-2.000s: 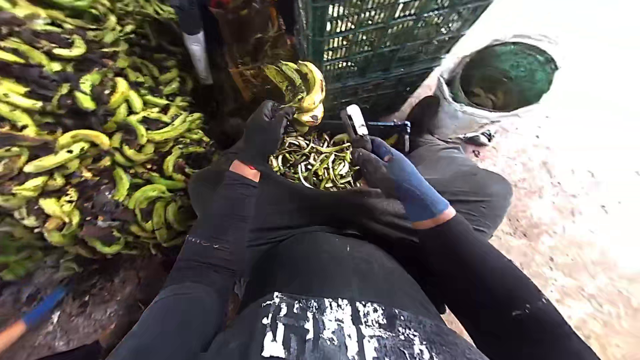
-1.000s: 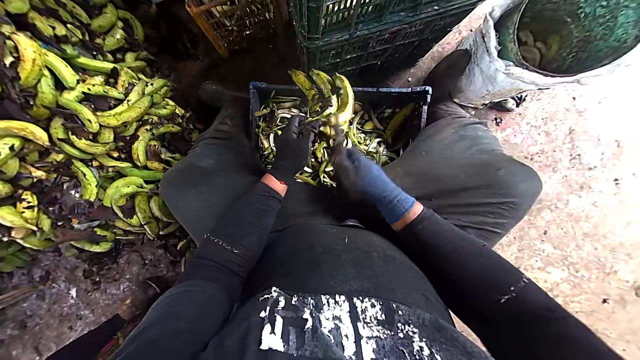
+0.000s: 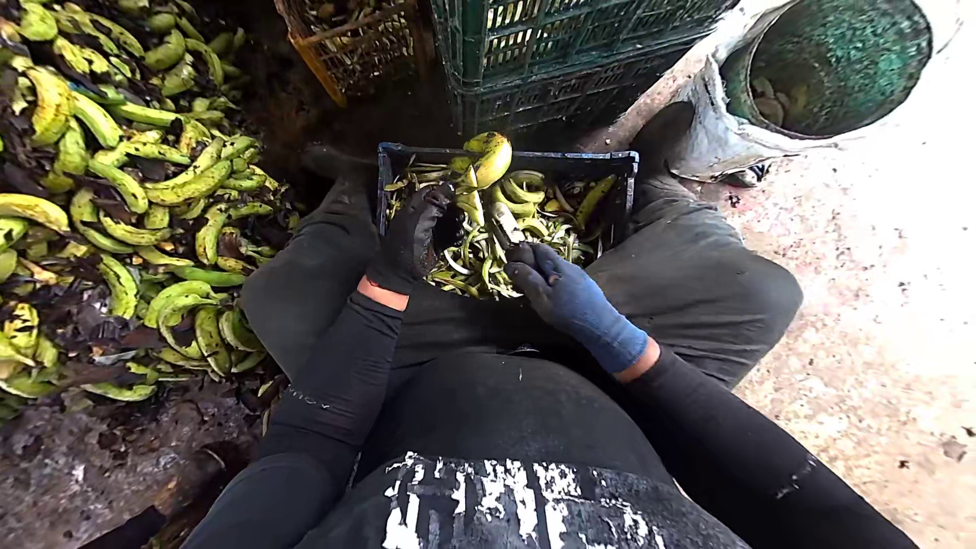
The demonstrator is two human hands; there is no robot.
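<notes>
My left hand (image 3: 415,232), in a black glove, is closed at the left side of a dark plastic crate (image 3: 621,162) between my legs. Plantains (image 3: 492,162) rise just past its fingertips, seemingly held by it. In a blue and black glove, my right hand (image 3: 553,286) grips a small bladed tool (image 3: 505,225), probably a knife, whose light metal end points at the plantains. Under both hands the crate holds green and pale peel strips (image 3: 488,263) and several whole plantains (image 3: 522,191). The fingers of my left hand are partly lost in shadow.
A large heap of green-yellow plantains (image 3: 191,183) lies on the floor at left. Beyond my crate stand stacked green crates (image 3: 534,46) and an orange-brown crate (image 3: 358,42). At the upper right, a green round container (image 3: 846,61) sits in a white sack (image 3: 705,130).
The plantain bunch held up two seconds ago is now low over the crate. My right hand has the tool's light end turned toward the plantains. The view has shifted.
</notes>
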